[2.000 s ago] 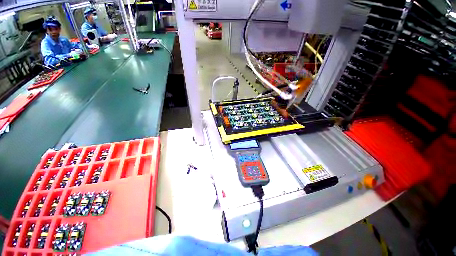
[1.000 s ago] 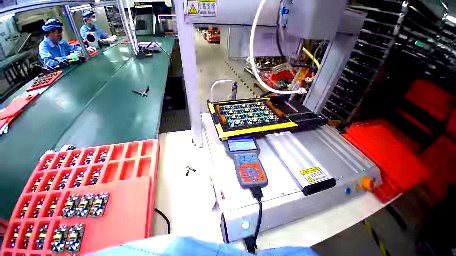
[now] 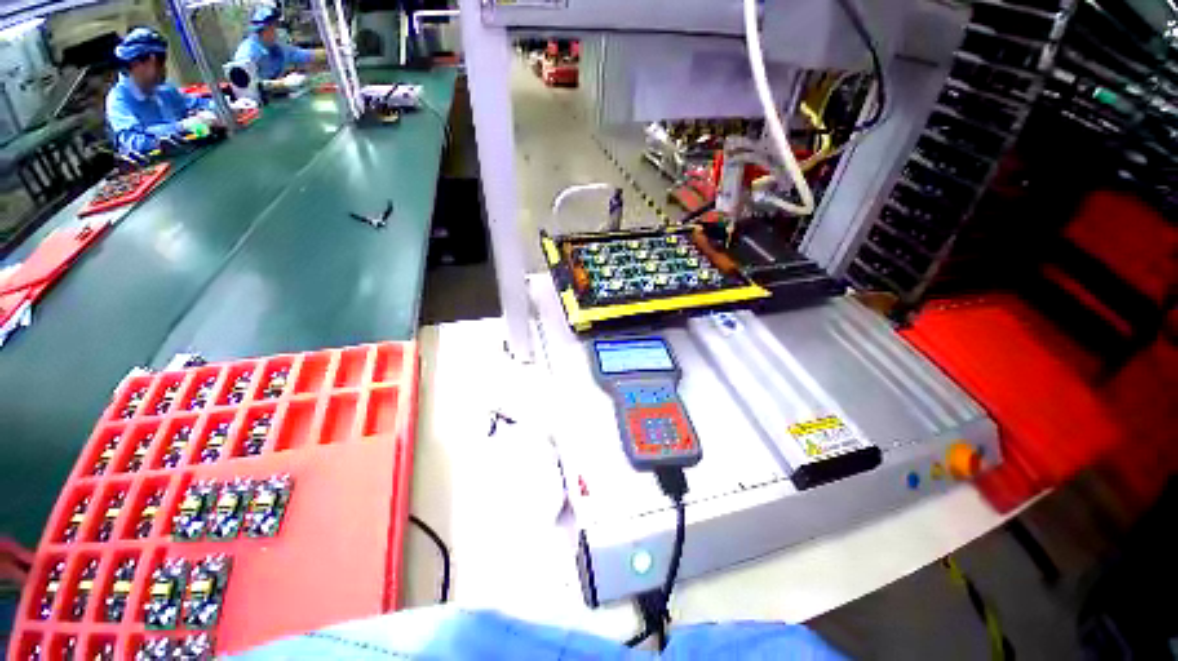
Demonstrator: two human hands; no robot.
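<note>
A black work fixture with yellow edging (image 3: 665, 310) holds rows of small circuit boards under the gantry machine's dispensing head (image 3: 734, 187). A grey handset (image 3: 652, 400) with a lit screen lies on the machine base in front of it. At lower left is a red compartment tray (image 3: 411, 387) with boards in many pockets and some empty pockets at its far right. A flat red sheet (image 3: 330, 542) covers its near part, with loose circuit boards (image 3: 230, 506) on it. A small blurred part of what looks like my left hand (image 3: 13, 563) is cut off at the left edge. My right hand is out of view.
Small cutters (image 3: 501, 421) lie on the white table; another pair (image 3: 373, 217) lies on the green bench. The pendant's black cable (image 3: 673, 549) runs down the machine front. Red trays (image 3: 988, 381) stand at right beside a rack. Two people in blue smocks are at the far left.
The fixture has slid slightly back. The dispensing head and its hoses have shifted position over it. The reddish shape at the left edge shows more clearly. The view has shifted slightly.
</note>
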